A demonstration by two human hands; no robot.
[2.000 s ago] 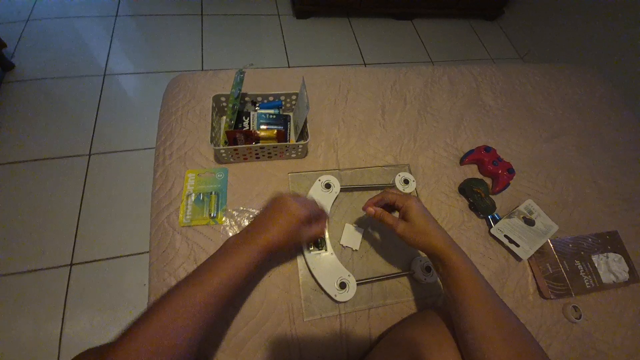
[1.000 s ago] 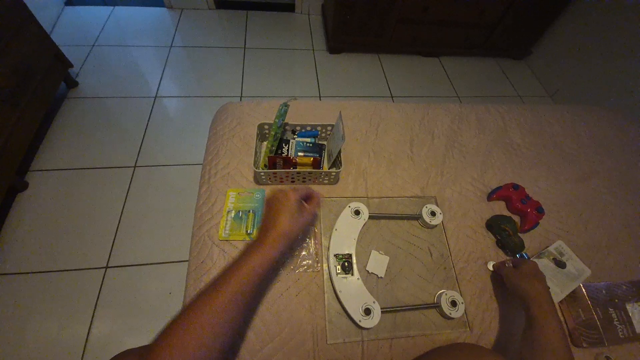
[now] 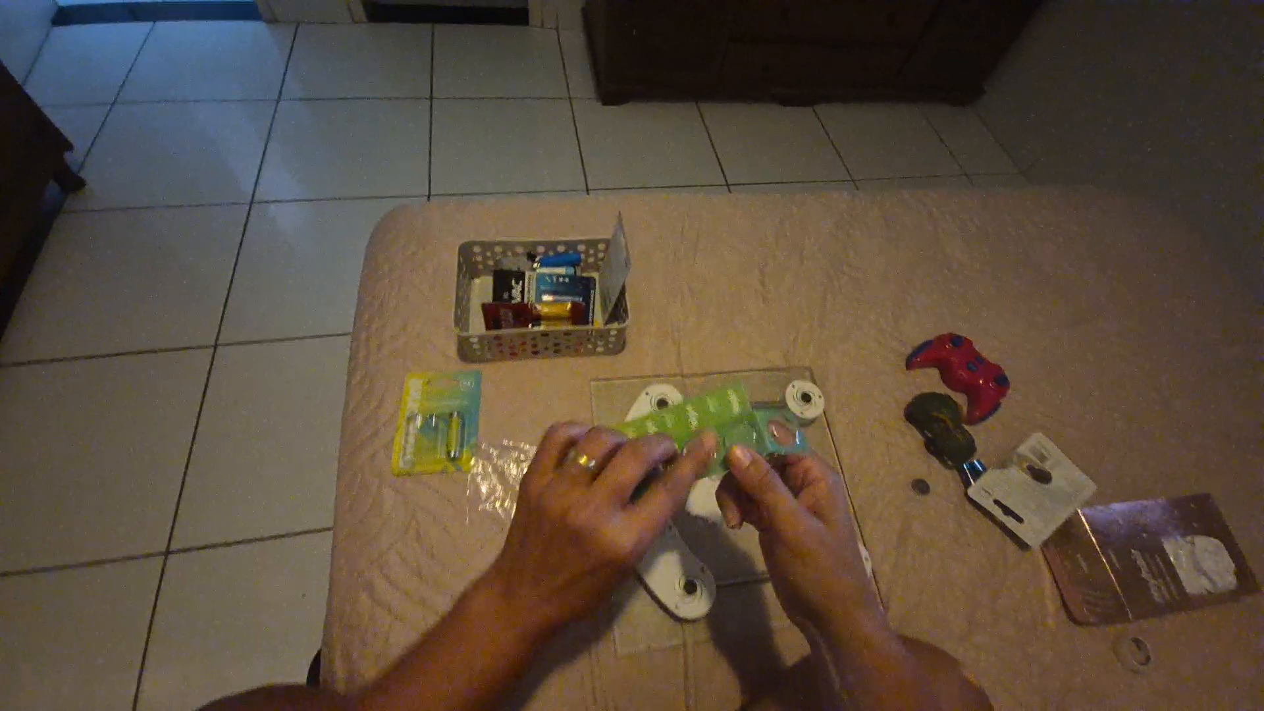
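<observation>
Both hands hold a long green blister card of button cells (image 3: 706, 420) above a glass bathroom scale (image 3: 632, 632). My left hand (image 3: 597, 504) grips its left part, and my right hand (image 3: 790, 499) pinches the lower edge near its right end. Beneath them the scale lies with its white plastic feet and curved housing (image 3: 681, 583) facing up; the hands and card hide its middle. Left of my left hand are a crumpled clear plastic wrapper (image 3: 499, 479) and a yellow and teal battery blister pack (image 3: 436, 425).
A perforated plastic basket (image 3: 543, 346) holds batteries and packs. To the right lie a red game controller (image 3: 960, 375), a dark object (image 3: 940, 427), a small round cell (image 3: 920, 487), a white blister card (image 3: 1032, 489), a brown package (image 3: 1150, 561) and a small roll (image 3: 1133, 652).
The green strip that stood in the basket is now in my hands over the scale. My right hand has moved left from beside the white blister card. The small round cell now shows near that card.
</observation>
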